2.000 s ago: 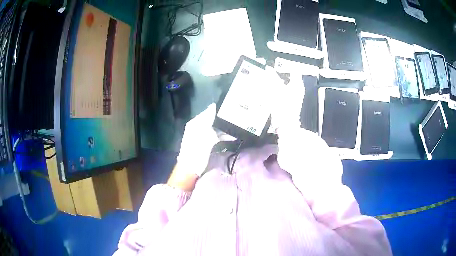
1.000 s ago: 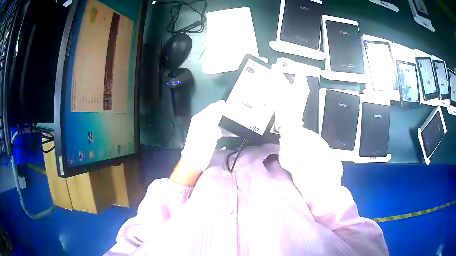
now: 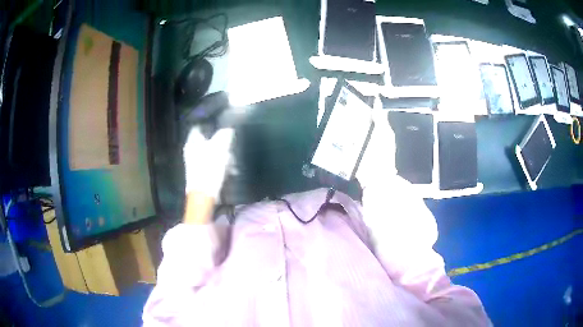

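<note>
My right hand [image 3: 381,153], in a white glove washed out by glare, holds an e-reader [image 3: 345,133] by its right side. The e-reader is tilted, with its pale lit screen up. My left hand [image 3: 208,161], gloved and blurred, is at the black barcode scanner [image 3: 206,110] on the left. It covers the scanner's handle; whether its fingers are closed around it is not clear. A thin black cord [image 3: 305,219] hangs across my smock below the e-reader.
A black mouse [image 3: 195,78] lies behind the scanner, near a white rectangle [image 3: 261,59]. A monitor [image 3: 105,137] stands at left. Rows of devices in white trays [image 3: 470,188] cover the right of the green mat. An orange ring [image 3: 575,131] is at far right.
My left hand has let go of the e-reader and moved left to the scanner. My right hand still holds the e-reader, now further right in view. The cord shows more of its length.
</note>
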